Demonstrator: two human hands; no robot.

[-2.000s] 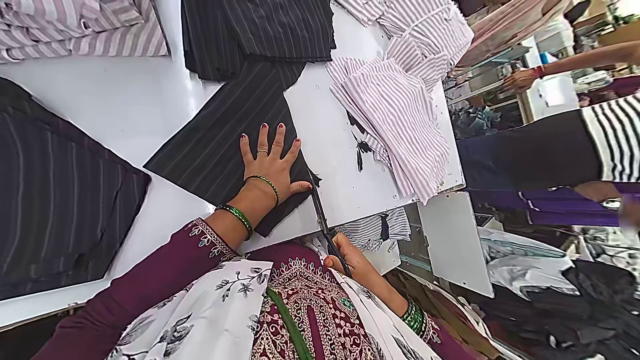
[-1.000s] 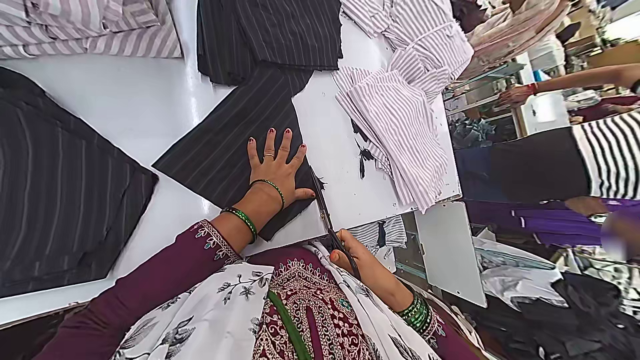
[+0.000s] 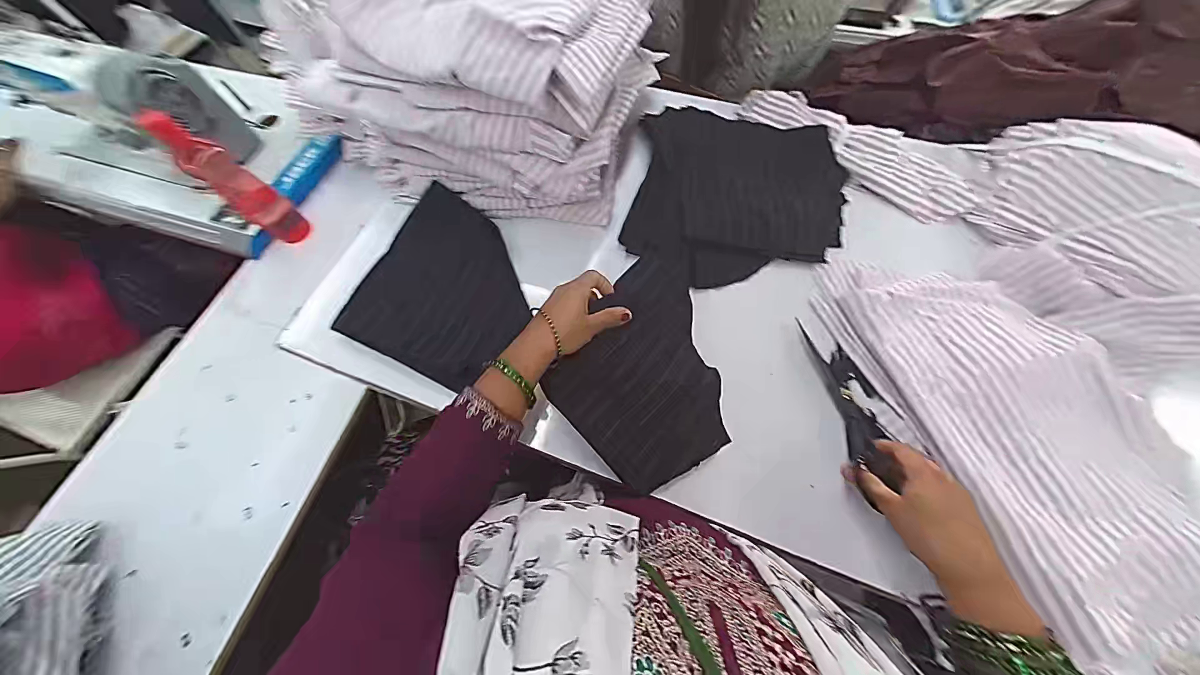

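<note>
My left hand (image 3: 583,319) is at the left edge of a black pinstriped fabric piece (image 3: 647,384) on the white table, its fingers bent over the cloth; a firm grip cannot be made out. My right hand (image 3: 923,502) holds black-handled fabric scissors (image 3: 848,403) by the handles, lying close over the table beside striped pink-and-white cloth (image 3: 994,422). Another dark piece (image 3: 441,291) lies to the left of my left hand. Behind, a stack of black cut pieces (image 3: 750,187) overlaps the top of the piece at my left hand.
A tall pile of striped cloth (image 3: 487,103) stands at the back. On the left are a sewing machine (image 3: 173,98), a red plastic bottle (image 3: 225,178) and a second white table (image 3: 206,441). Maroon cloth (image 3: 1012,70) lies at the back right.
My right hand and the scissors have moved away from the black piece to the right. My left hand, earlier spread flat on it, is now bent at its left edge. The view has swung left.
</note>
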